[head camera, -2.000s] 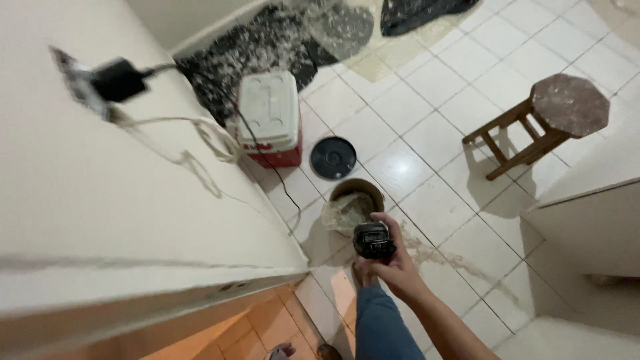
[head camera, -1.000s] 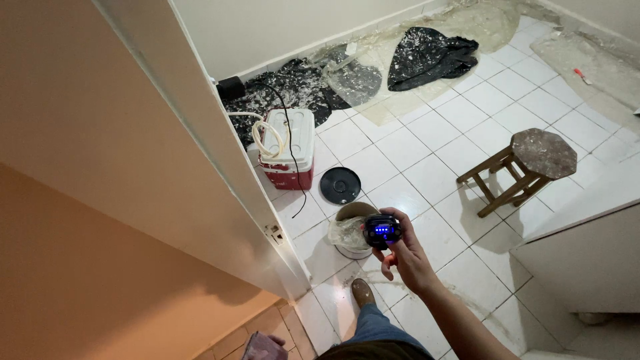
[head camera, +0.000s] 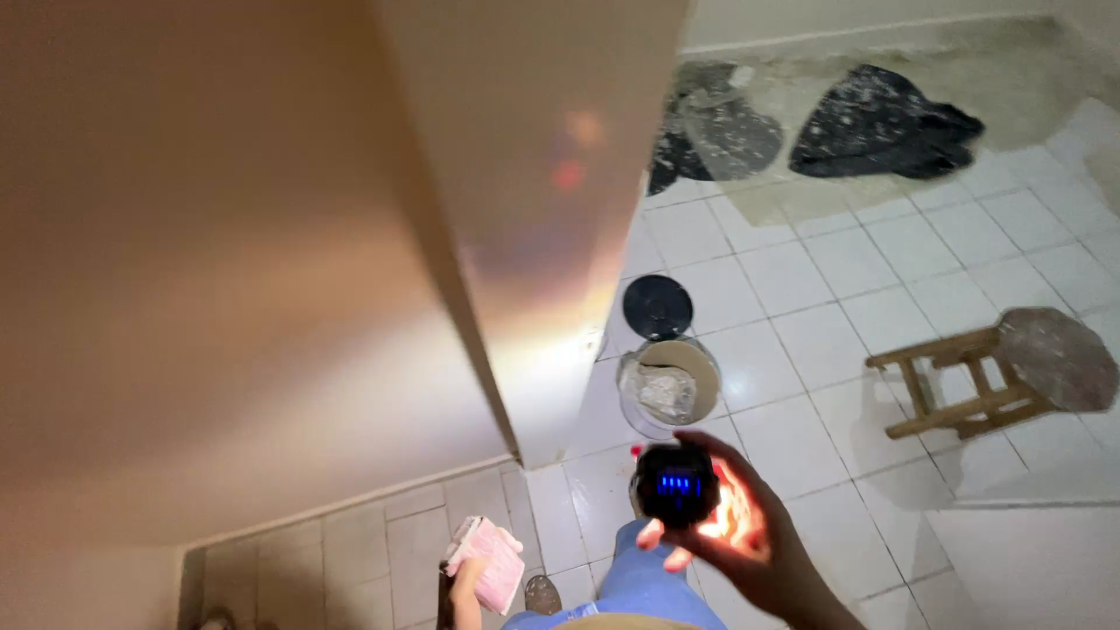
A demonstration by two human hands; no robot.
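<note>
My right hand (head camera: 744, 516) grips a round black flashlight (head camera: 676, 484) with blue indicator lights, and its glow shines through the fingers. Low at the left of my legs, my left hand (head camera: 466, 591) holds a pink rectangular block or pad (head camera: 490, 564) with whitish edges; its exact kind cannot be told. Just beyond the flashlight stands a bucket (head camera: 704, 385) with crumpled clear plastic (head camera: 662, 391) inside and over its rim. A round black lid (head camera: 658, 306) lies against the bucket's far side.
A door frame (head camera: 525, 219) and wall rise at left. A wooden stool (head camera: 1054, 359) stands on the white tiles at right. Dusty black plastic sheets (head camera: 884, 127) and translucent sheeting (head camera: 1032, 79) lie along the far wall. A pale cabinet or panel (head camera: 1032, 560) is at lower right.
The view has swung left, and the door frame now hides the red and white cooler seen earlier. Bright light now falls on the frame and wall. The pink thing in my left hand shows more fully.
</note>
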